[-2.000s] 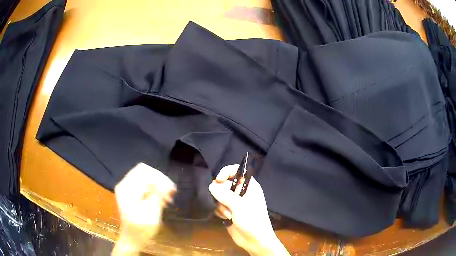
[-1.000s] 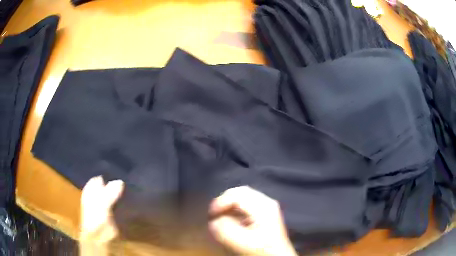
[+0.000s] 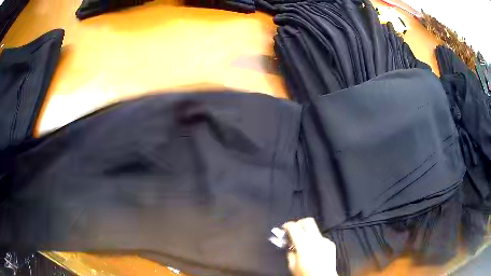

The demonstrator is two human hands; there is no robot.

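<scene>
A black garment is spread across the front of the table, blurred on its left side. My right hand is at the garment's lower right part, its fingers closed on the cloth beside a small white patch, which looks like a label. No snips can be made out in it. My left hand is not in view.
A pile of folded black garments lies at the right, with layered folds behind it. Another dark garment lies at the left. More dark cloth lies at the far edge of the orange-brown table. Crinkled plastic is at lower left.
The garment's crossed folds have opened out and it now reaches the left picture edge. My left hand has gone out of view. My right hand has moved right and down.
</scene>
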